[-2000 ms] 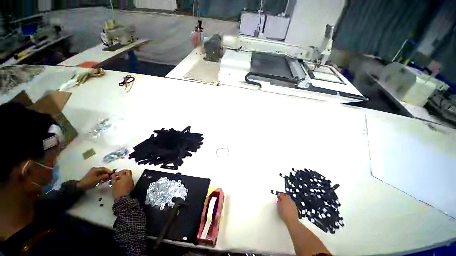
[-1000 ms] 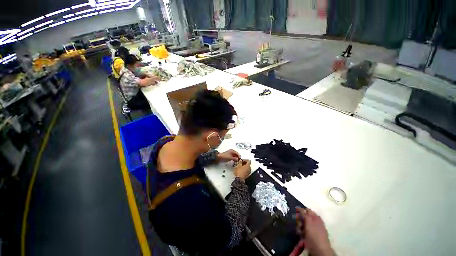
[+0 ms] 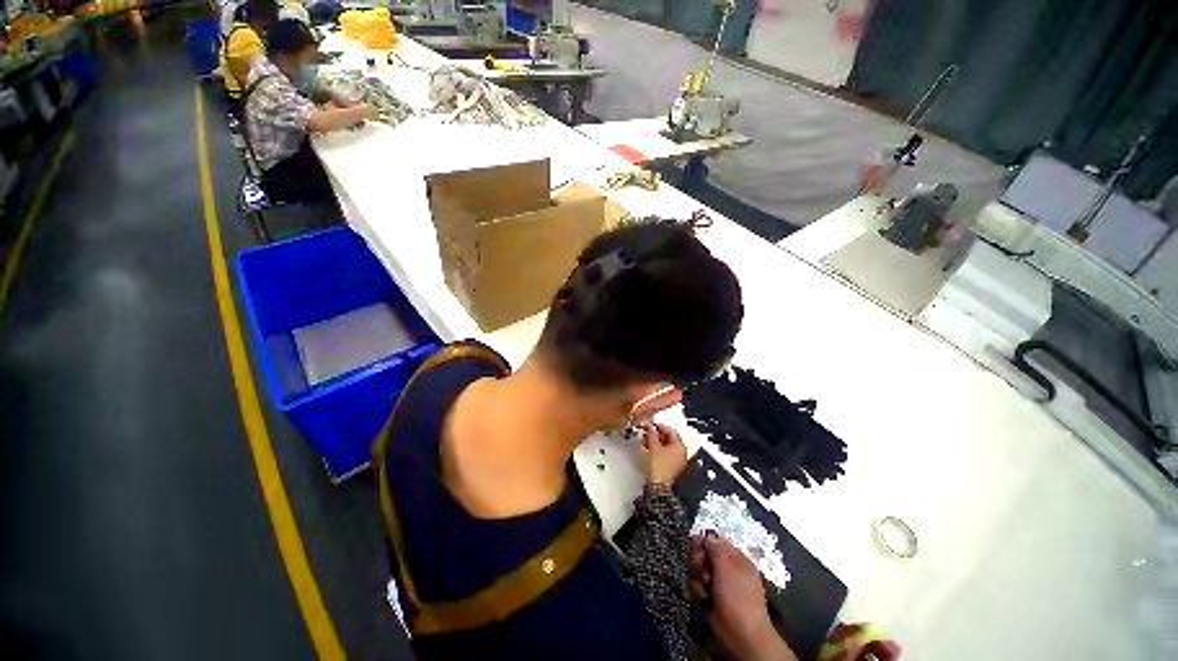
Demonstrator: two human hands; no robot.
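Observation:
My left hand point(image 3: 739, 589) reaches in from the bottom edge over the black mat point(image 3: 811, 588). Its fingers are closed on a small dark piece, perhaps a webbing tab, blurred beside the silvery pile of small fittings point(image 3: 739, 527). My right hand is not clearly visible. A yellow and reddish item point(image 3: 855, 639), perhaps the tape dispenser, is cut off by the bottom edge. A heap of short black webbing tabs point(image 3: 765, 433) lies behind the mat.
A seated person point(image 3: 517, 504) works close at the left with a hand by the mat. An open carton point(image 3: 523, 258) stands on the table; a blue bin point(image 3: 339, 338) is on the floor. A tape ring point(image 3: 894, 536) lies right. Another person point(image 3: 278, 110) sits farther back.
The view has swung left. My left hand has moved from the heap of tabs with fittings to the silvery pile on the mat. The seated person has leaned further over the table.

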